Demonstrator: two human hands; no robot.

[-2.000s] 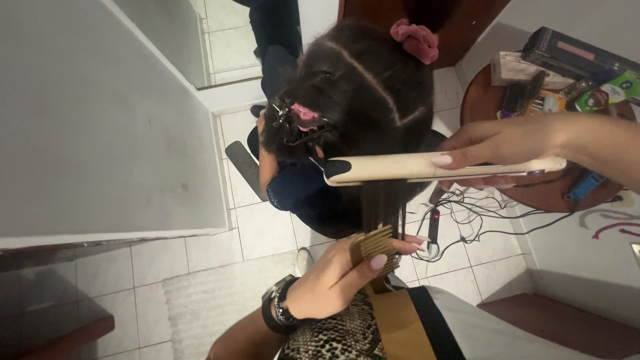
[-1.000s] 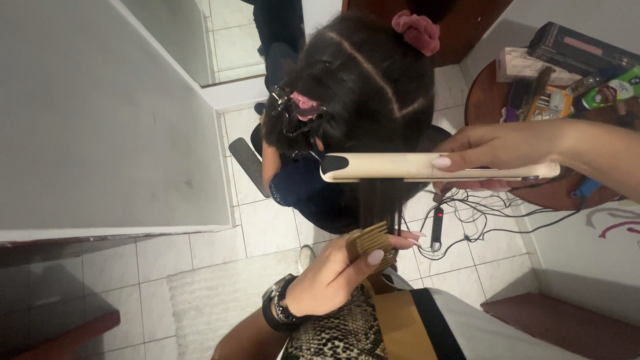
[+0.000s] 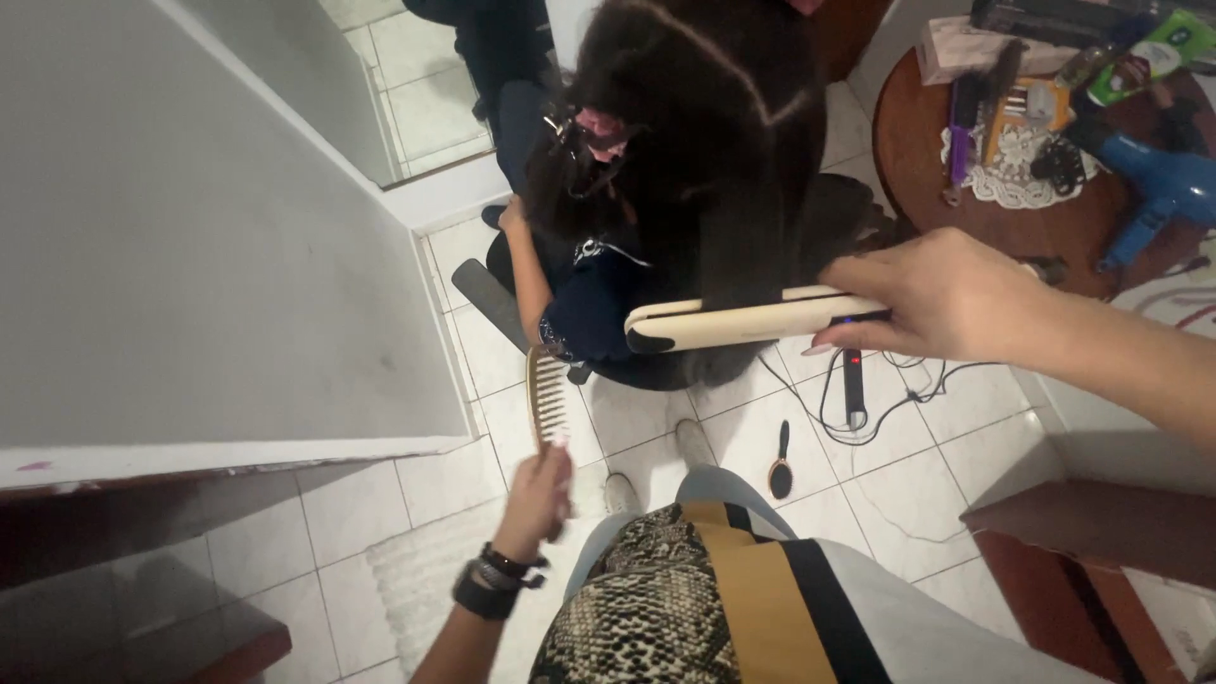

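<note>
My right hand [image 3: 936, 299] holds a cream hair straightener [image 3: 750, 321], its plates around a section of the seated person's long dark hair [image 3: 703, 133]. The lower end of that section hangs below the iron. In my left hand [image 3: 540, 494] is a wide-toothed comb [image 3: 545, 394], upright and apart from the hair, beside the person's dark blue sleeve. A parting line crosses the top of the head. A pink hair tie [image 3: 602, 133] and a metallic clip gather hair at the left side of the head.
A round wooden table [image 3: 898, 142] at the upper right bears a blue hair dryer [image 3: 1154, 180], a purple comb and a lace doily. On the tiled floor lie a power strip [image 3: 854, 385] with cables and a hairbrush [image 3: 780, 475]. A grey wall [image 3: 237, 237] stands at the left.
My left hand with the comb has moved left, away from the hair ends below the iron. The straightener now sits farther down the hair relative to the head. The view has shifted.
</note>
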